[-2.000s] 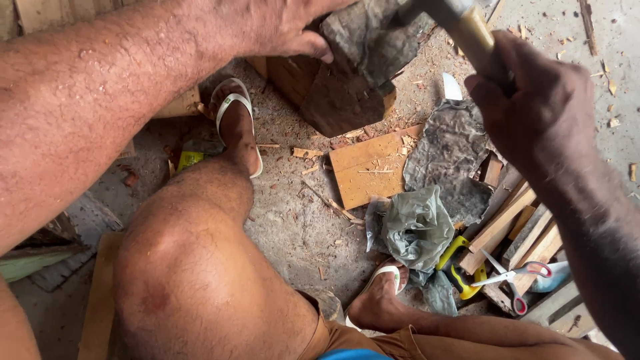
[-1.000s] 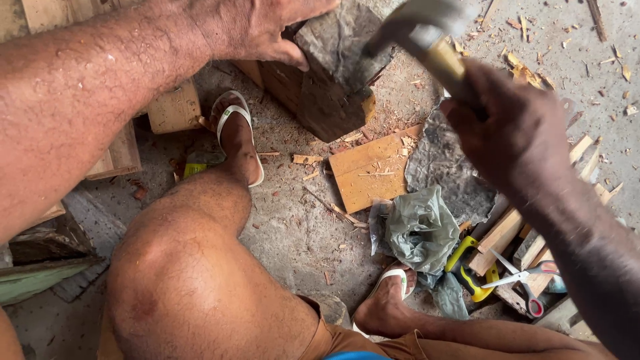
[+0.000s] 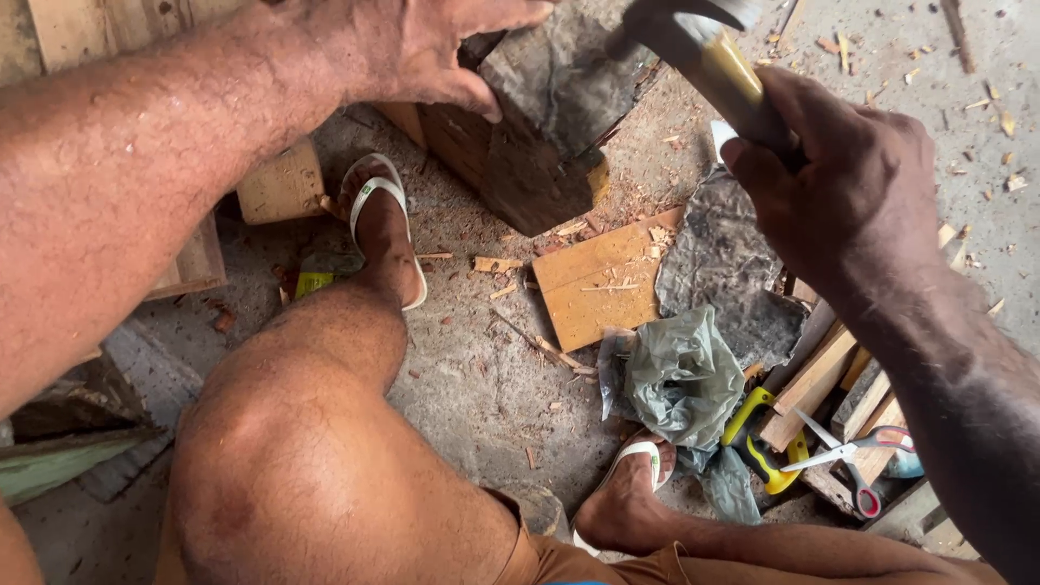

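My right hand grips the wooden handle of a claw hammer, whose blurred head is above the right side of a dark, worn sheet. That sheet lies over the top of a wooden block at the upper middle. My left hand rests against the sheet's left edge, thumb and fingers spread; its fingertips are partly cut off by the top of the view. Whether it pinches anything there cannot be seen.
On the floor lie an orange-brown board, a second dark sheet, a crumpled plastic bag, open scissors, a yellow-handled tool and wood strips. Wooden blocks stand at left. Sandalled feet are close by.
The hammer stays in my right hand and its head has shifted relative to the sheet-covered block. My left hand remains at the sheet's left side.
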